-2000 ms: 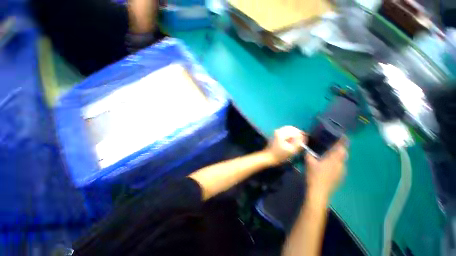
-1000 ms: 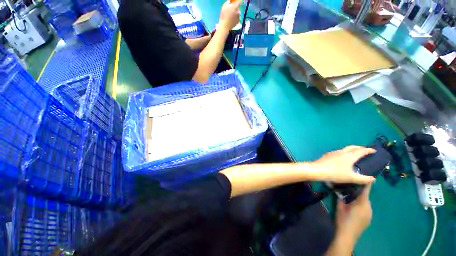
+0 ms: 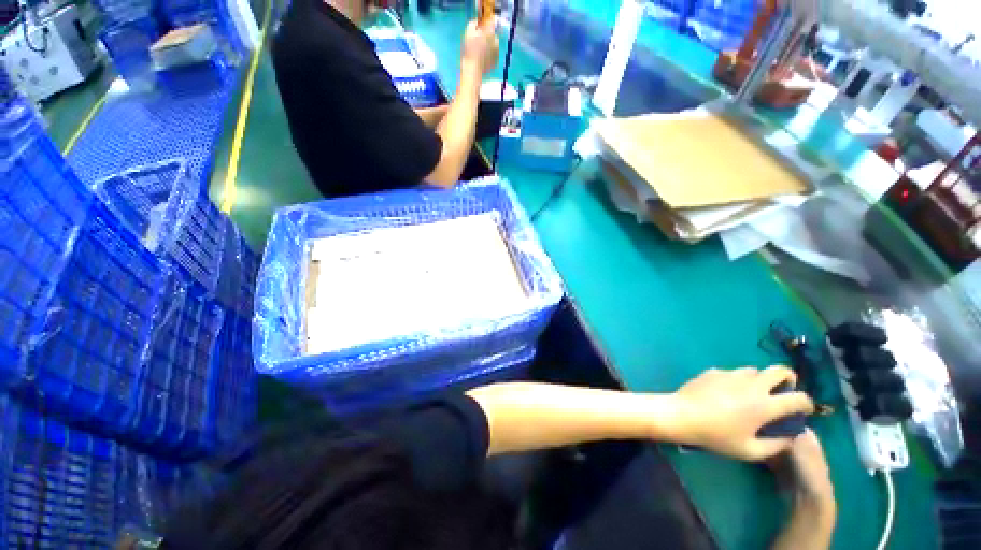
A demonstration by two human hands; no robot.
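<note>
My left hand [image 3: 734, 413] lies over a black unit [image 3: 783, 425], its fingers curled round the top of it. Only a small dark part of the unit shows between the fingers. My right hand [image 3: 805, 479] is just below and touches the same unit from the near side; its fingers are largely hidden by my left hand. Thin black test leads [image 3: 798, 349] with yellowish ends lie on the green bench [image 3: 645, 312] just beyond the hands. A white power strip [image 3: 883, 447] crowded with black adapters stands to the right.
A film-lined blue crate [image 3: 403, 361] with white sheets is left of the bench. A cardboard and paper stack [image 3: 705, 161] and a light-blue box [image 3: 549, 134] are farther back. Clear plastic [image 3: 927, 392] lies behind the strip. Blue crates [image 3: 102, 290] stand far left. A person [image 3: 355, 102] sits beyond.
The view has steadied and shifted slightly. Both hands are lower in the picture and closer together, and the black unit, plainly visible between them earlier, is now mostly covered by my left hand.
</note>
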